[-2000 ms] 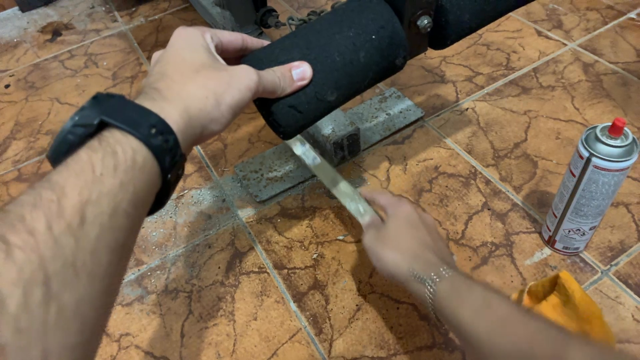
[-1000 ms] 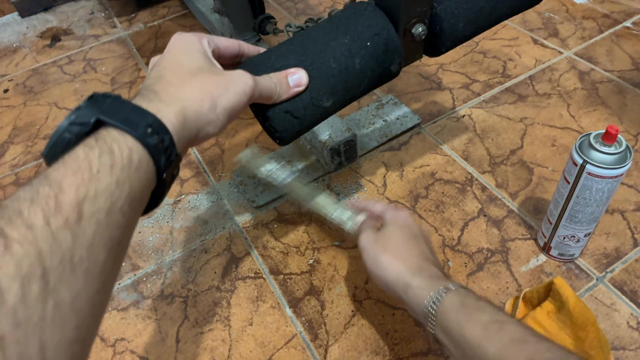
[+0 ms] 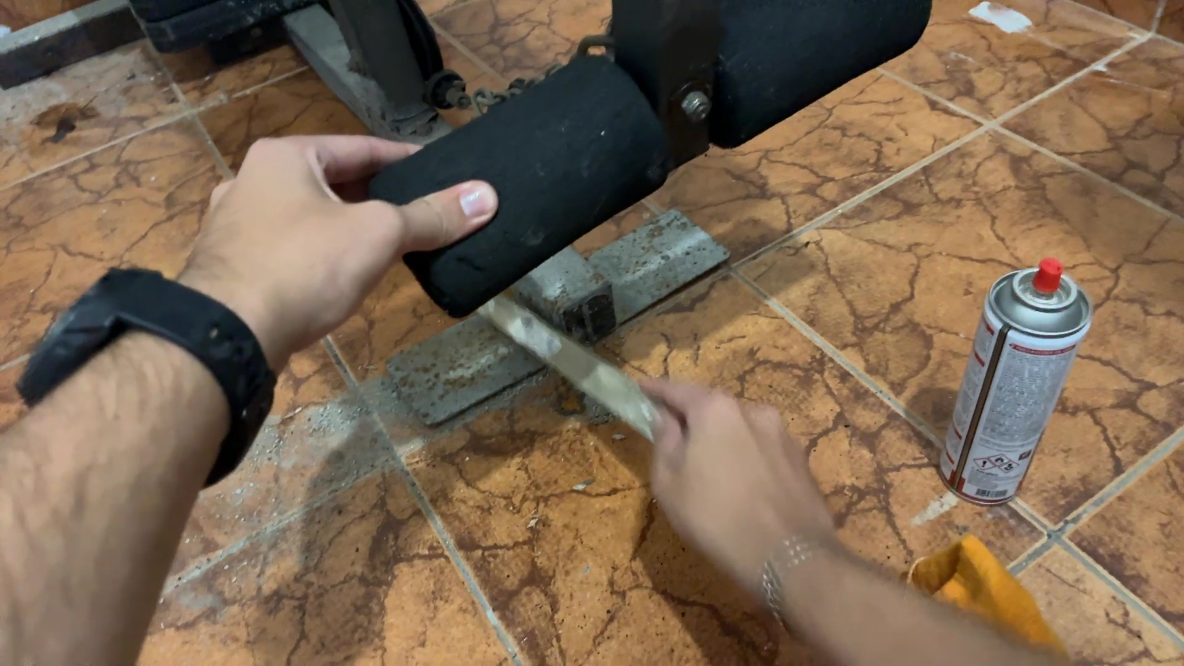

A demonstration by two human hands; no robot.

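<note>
My left hand (image 3: 314,217), with a black watch on its wrist, grips the lower end of a black foam roller (image 3: 536,176), thumb on top and fingers behind. My right hand (image 3: 740,472) is closed around one end of a pale flat stick or bar (image 3: 583,365). The far end of the stick reaches the underside of the roller's near end, where its tip is hidden. Below lies a rusty grey metal foot plate (image 3: 462,370) with a square tube end (image 3: 569,291) on it. A bolted dark metal upright (image 3: 661,83) carries the roller.
An aerosol can with a red nozzle (image 3: 1017,388) stands on the tiled floor (image 3: 832,342) at the right, near an orange cloth (image 3: 985,592). A second black roller (image 3: 814,55) and a chain (image 3: 504,92) are farther back. Grey debris (image 3: 324,444) lies by the foot plate.
The stick was swung left over the foot plate, blurred, one second ago; its far end is back at the roller's lower edge. My left hand has kept its hold on the roller.
</note>
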